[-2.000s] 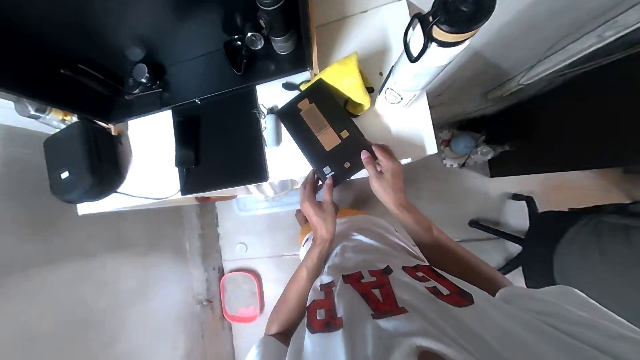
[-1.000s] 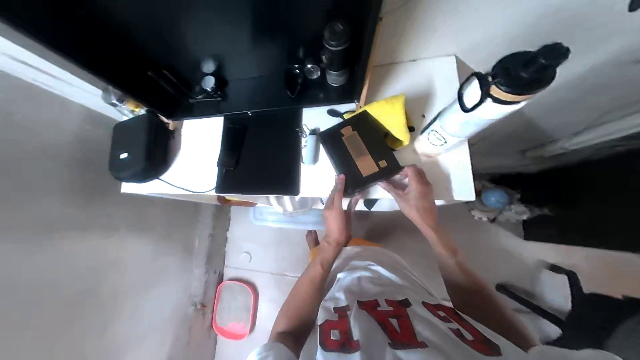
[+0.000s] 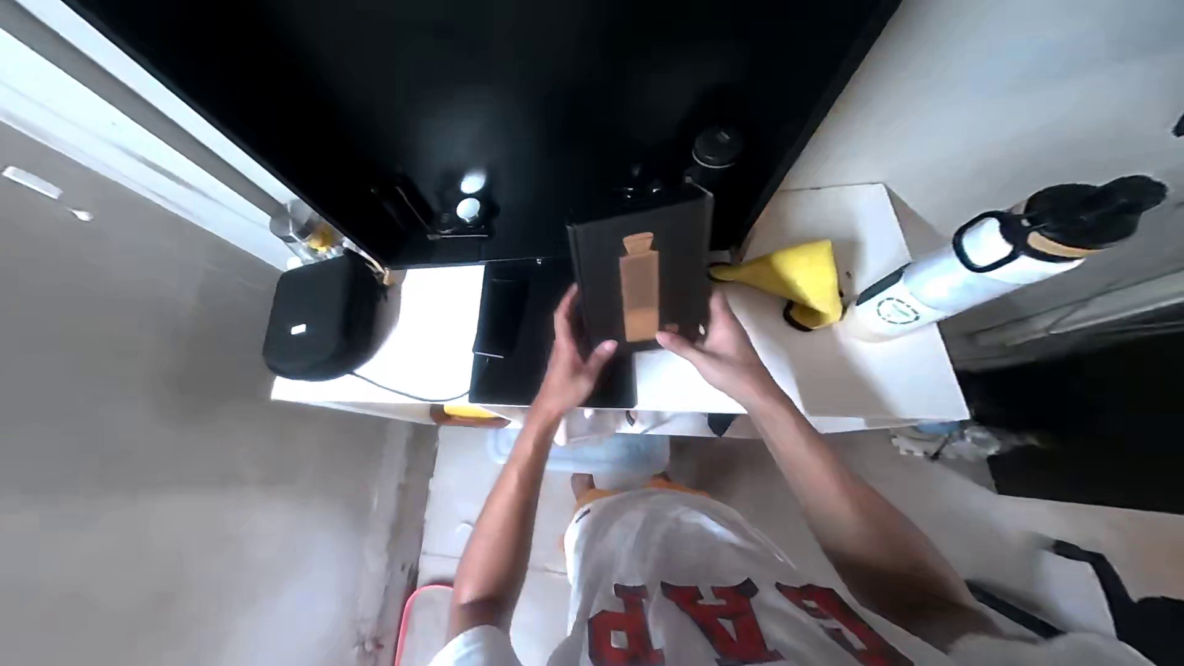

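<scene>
A black box [image 3: 684, 250] with a tan bottle-shaped picture on its face is held up over the white tabletop. My left hand [image 3: 575, 361] grips its lower left edge, the thumb on the front. My right hand [image 3: 717, 347] holds the lower right corner, thumb along the bottom edge. Behind and below the box lies a flat black laptop-like slab [image 3: 555, 384], partly covered, with a small dark object [image 3: 502, 319] on its left part. A yellow cloth pouch [image 3: 800, 277] rests right of the box.
A large white bottle [image 3: 934, 277] with a black lid stands at the table's right. A black zip case [image 3: 319, 319], with a cable beside it, sits at the left end. A big glossy black screen [image 3: 518, 102] spans the back. A glass jar [image 3: 305, 231] stands behind the case.
Both hands have moved left with the box, from in front of the yellow pouch to partly over the black slab. The box has turned more upright in view. The view has shifted.
</scene>
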